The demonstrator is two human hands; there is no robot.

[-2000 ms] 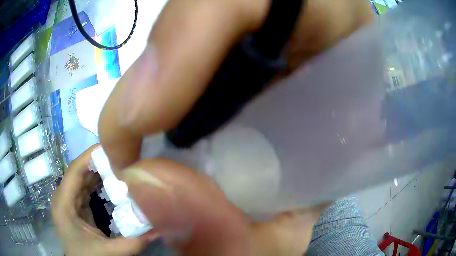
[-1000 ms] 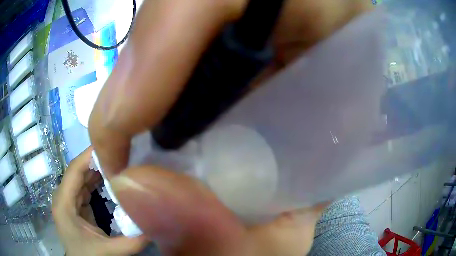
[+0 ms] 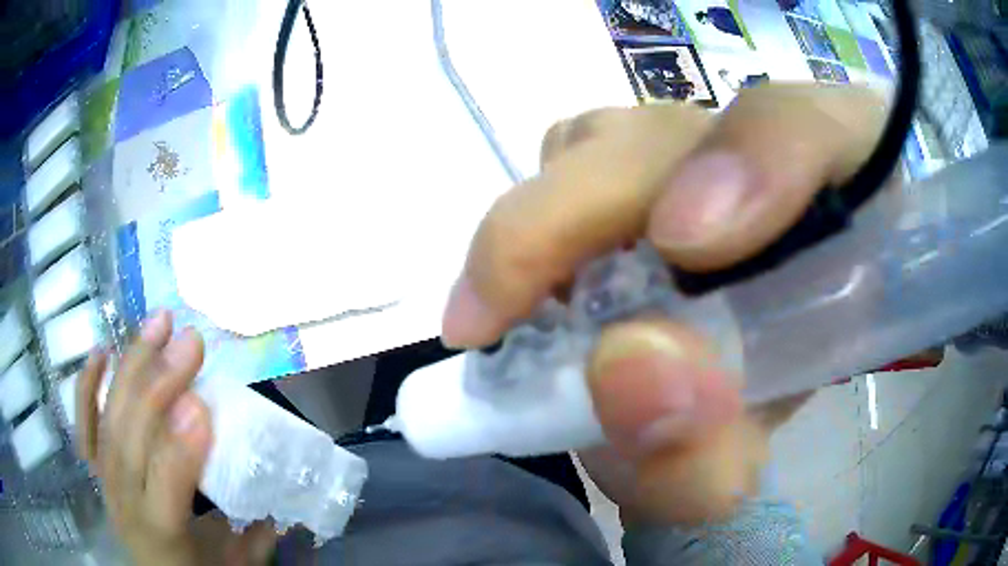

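Note:
My right hand point(image 3: 652, 265) grips the dispensing syringe point(image 3: 862, 299), a large translucent barrel with a white front end that points left. A finger lies over the black finger switch point(image 3: 768, 249) on the barrel. The thin dispensing needle point(image 3: 381, 427) is just right of the white parts and looks apart from them. My left hand point(image 3: 155, 431), at the lower left, holds a row of small white plastic parts point(image 3: 282, 459). The fingers cover the row's left end. The faces of the single parts are blurred.
A blister tray with white blocks point(image 3: 61, 282) stands at the left. A white sheet point(image 3: 365, 199) lies on the picture-printed table cover point(image 3: 166, 100). A black cable loop point(image 3: 318, 83) and a thin pale tube point(image 3: 470, 100) lie on the sheet. A red stool point(image 3: 873, 551) shows at the lower right.
The syringe and my right hand have moved away from the camera, uncovering the white front end and needle. The white row now shows more fully, and my left-hand fingers have shifted over its left end.

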